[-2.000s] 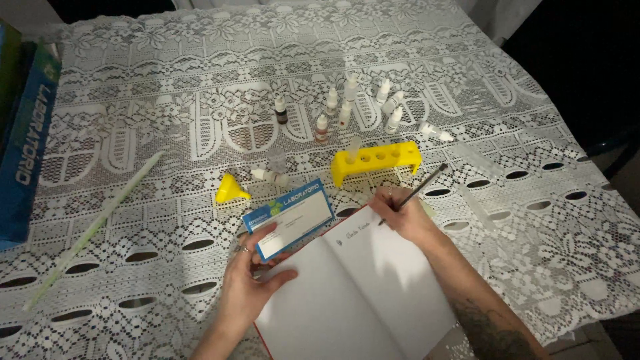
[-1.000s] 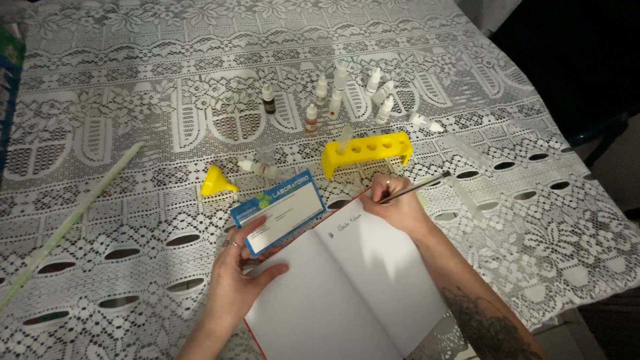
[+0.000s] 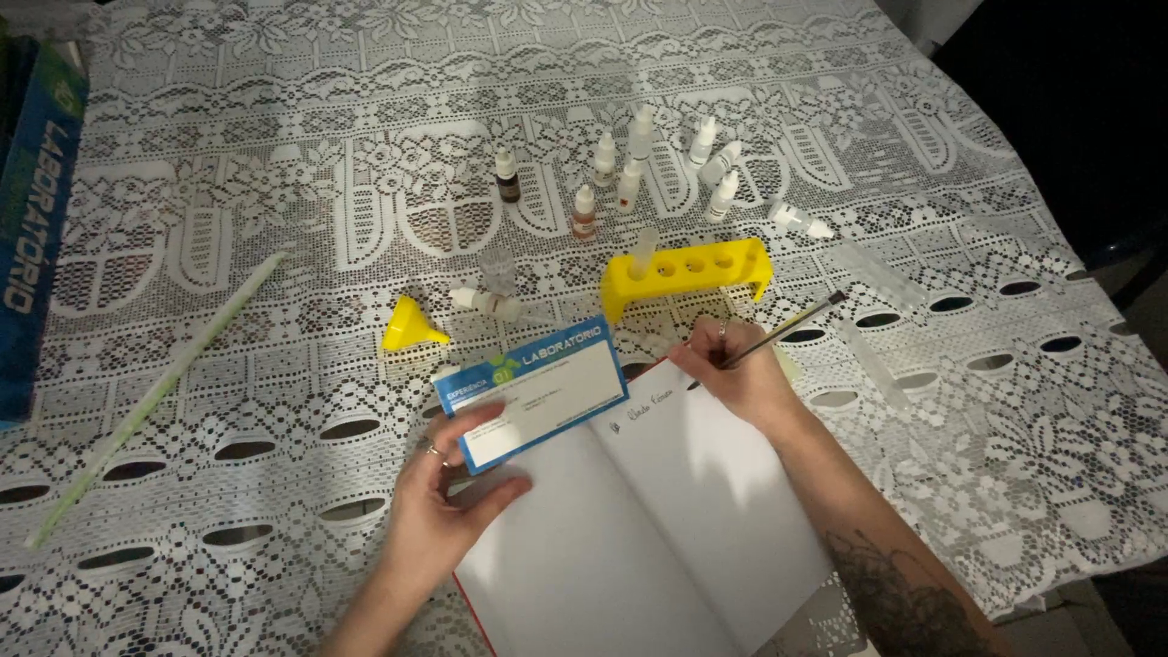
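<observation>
My left hand [image 3: 456, 484] holds a blue-bordered printed card [image 3: 547, 392] over the upper left of an open notebook [image 3: 630, 520]. At the notebook's top right corner, my right hand [image 3: 735, 370] grips a pen [image 3: 789, 327], its upper end pointing up and right. Handwriting stands on the right page; the left page is blank. Just beyond the hands are a yellow test tube rack [image 3: 689, 271] with one clear tube [image 3: 643, 253] in it, a yellow funnel [image 3: 411, 326] and a dropper bottle lying down [image 3: 485, 303].
Several small dropper bottles stand behind the rack, among them a dark one [image 3: 507, 178]; another [image 3: 800, 221] lies to the right. Clear plastic tubes [image 3: 878, 274] lie at the right. A pale green strip [image 3: 164, 392] and a blue box [image 3: 35, 228] are at the left. White lace covers the table.
My right hand has moved from the writing on the right page up to the notebook's top edge, the pen still in it. My left hand keeps hold of the card.
</observation>
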